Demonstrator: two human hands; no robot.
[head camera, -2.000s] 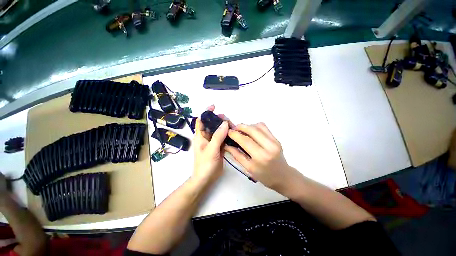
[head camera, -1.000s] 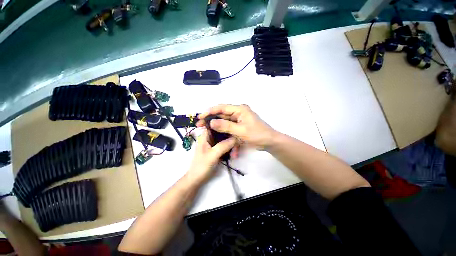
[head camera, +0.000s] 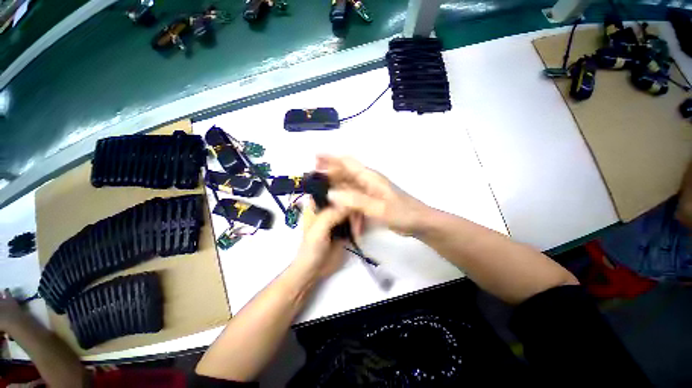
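My left hand holds a black unit over the white bench, in front of me. My right hand is against the unit from the right; it is blurred and its fingers partly hide the unit. A short black cable with a plug hangs below the hands. Several half-assembled units with green boards and yellow marks lie left of my hands. One of them touches or nearly touches the held unit's upper end.
Ribbed black rows lie on the left cardboard. A closed-looking unit with a cord lies beside stacked covers. Clustered units lie on the right cardboard. Units ride the green belt. Another person's arm shows at left.
Since two seconds ago my hands have turned the unit, and its cable now hangs closer to my left hand. My right hand's fingers have shifted from the unit's lower right to its upper part.
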